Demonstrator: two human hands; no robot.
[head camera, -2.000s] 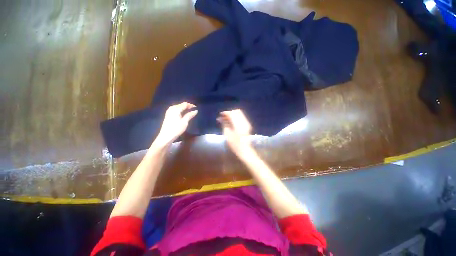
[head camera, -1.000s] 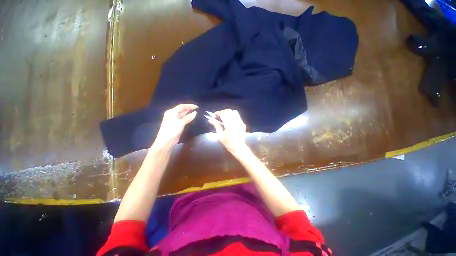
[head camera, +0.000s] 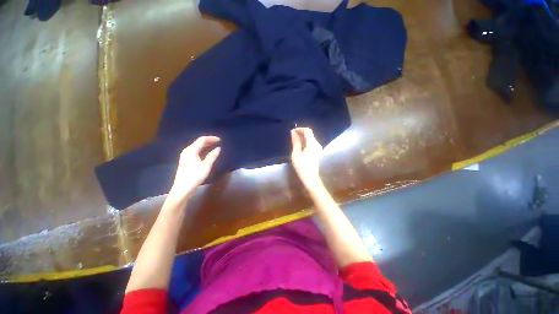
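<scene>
A dark navy jacket (head camera: 245, 92) lies bunched on the brown table, a greyer lining (head camera: 337, 58) showing at its right part. One sleeve (head camera: 138, 178) stretches to the left near my left hand. My left hand (head camera: 197, 164) is at the near edge of the garment, thumb and fingers apart, with nothing seen in it. My right hand (head camera: 306, 153) is farther right on the near part of the cloth, its fingertips close together. A tiny glint at these fingertips fits the small silver tool, most of which is hidden.
The worn brown table (head camera: 423, 122) has yellow tape (head camera: 263, 228) along its near edge and a taped joint (head camera: 106, 92) at left. Other dark garments (head camera: 512, 49) lie at the far right, with a dark piece (head camera: 43, 7) at the far left. Grey floor shows at lower right.
My right hand has moved right, away from my left hand, and its silver tool shows less. My left thumb and fingers have parted. The whole view has shifted, moving the jacket left in the picture.
</scene>
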